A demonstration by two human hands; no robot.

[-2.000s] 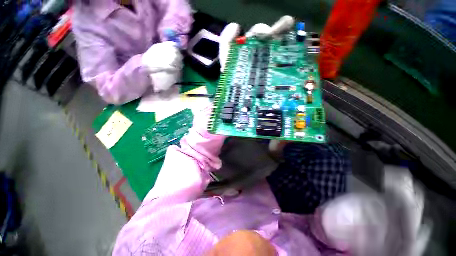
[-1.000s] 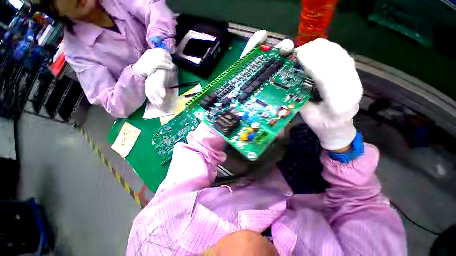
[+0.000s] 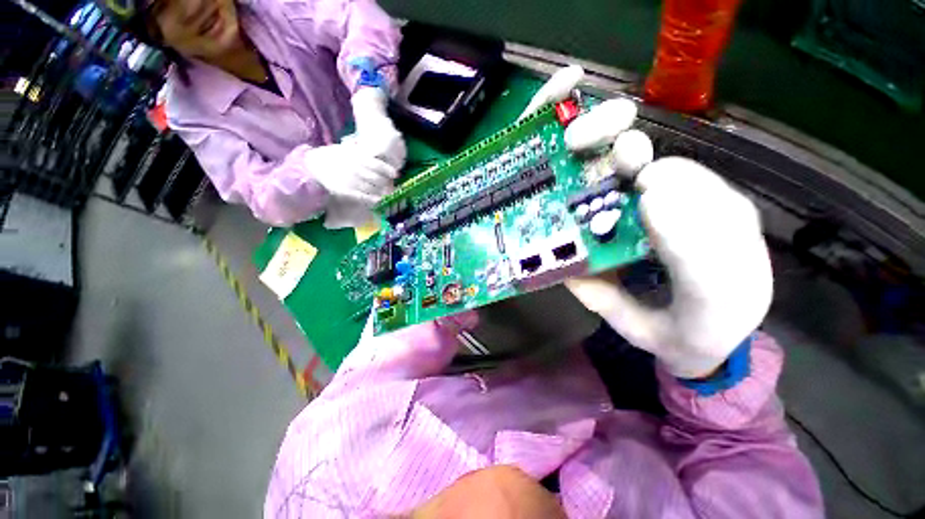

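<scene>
A green circuit board [image 3: 507,228] is held up in front of me, tilted, component side towards me, its green terminal row along the far edge. My right hand [image 3: 700,264], white-gloved with a blue wrist strap, grips its right end, thumb under the near edge. My left hand [image 3: 555,89] is mostly hidden behind the board; a gloved fingertip shows over the far edge, and the pink sleeve runs up beneath the board. Another green board [image 3: 355,272] lies on the green mat, mostly covered by the held one.
A coworker in a pink smock sits across the table, gloved hands [image 3: 355,172] together. A black tray [image 3: 446,91] with a white and dark item stands at the back. A yellow note [image 3: 288,266] lies at the mat's left edge. A red wrapped post [image 3: 692,51] stands by the conveyor.
My right hand came up from the lower right to the board's right end. The board has turned, its black sockets now at the near edge. The coworker's hands have moved closer to the board.
</scene>
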